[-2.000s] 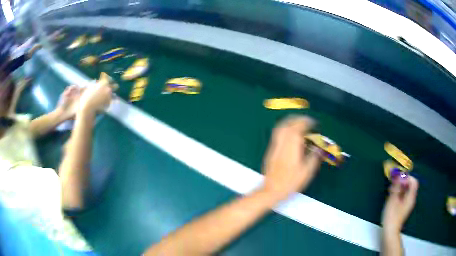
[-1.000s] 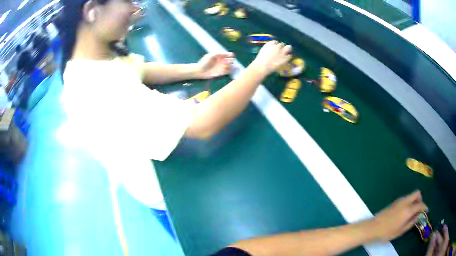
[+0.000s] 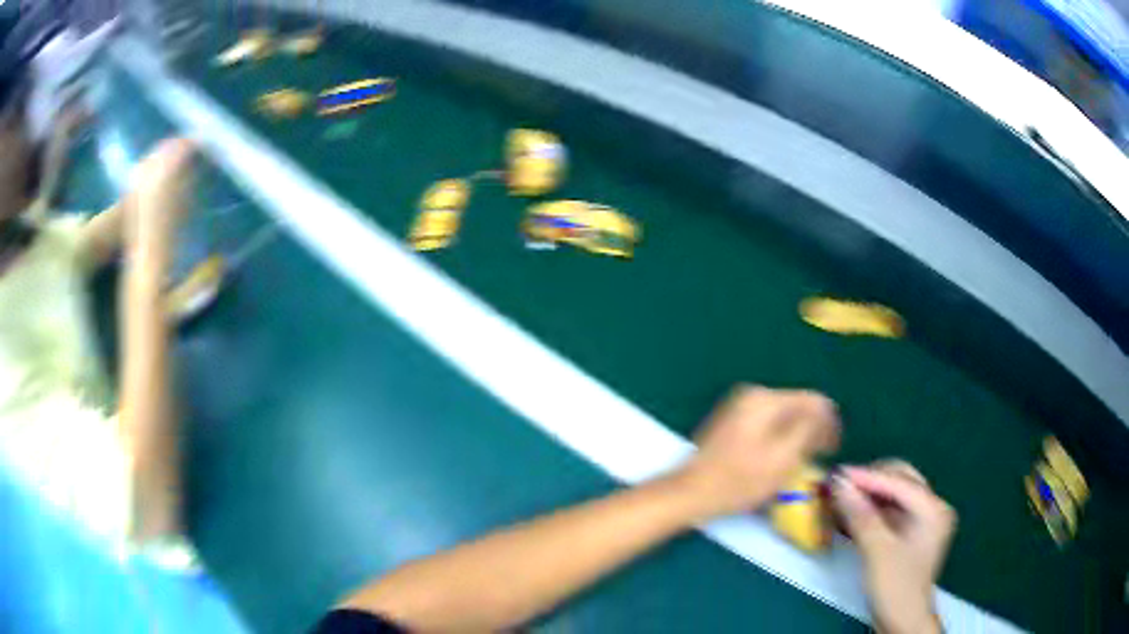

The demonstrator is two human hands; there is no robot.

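Observation:
A yellow car body shell point(image 3: 802, 518) with a blue mark is held over the pale rail at the belt's near edge. My left hand point(image 3: 761, 452) comes from the lower left and has its bent fingers on the shell's upper end. My right hand point(image 3: 901, 526) is at the shell's right side, thumb and fingertips pinched on a small dark red piece. Blur and the fingers hide the shell's opening and the exact grip.
The green belt point(image 3: 693, 334) carries a flat yellow strip point(image 3: 852, 317), a shell-and-strip pair point(image 3: 1056, 489) and several yellow parts farther left. The pale rail point(image 3: 495, 365) runs diagonally beside the green tabletop point(image 3: 409, 458). A seated person's arm point(image 3: 149, 347) is at left, near another yellow part point(image 3: 196, 289).
The view has swung right. My hands have drawn the shell from the belt to the rail and come together around it. The neighbour's arm has pulled back from the belt over the tabletop.

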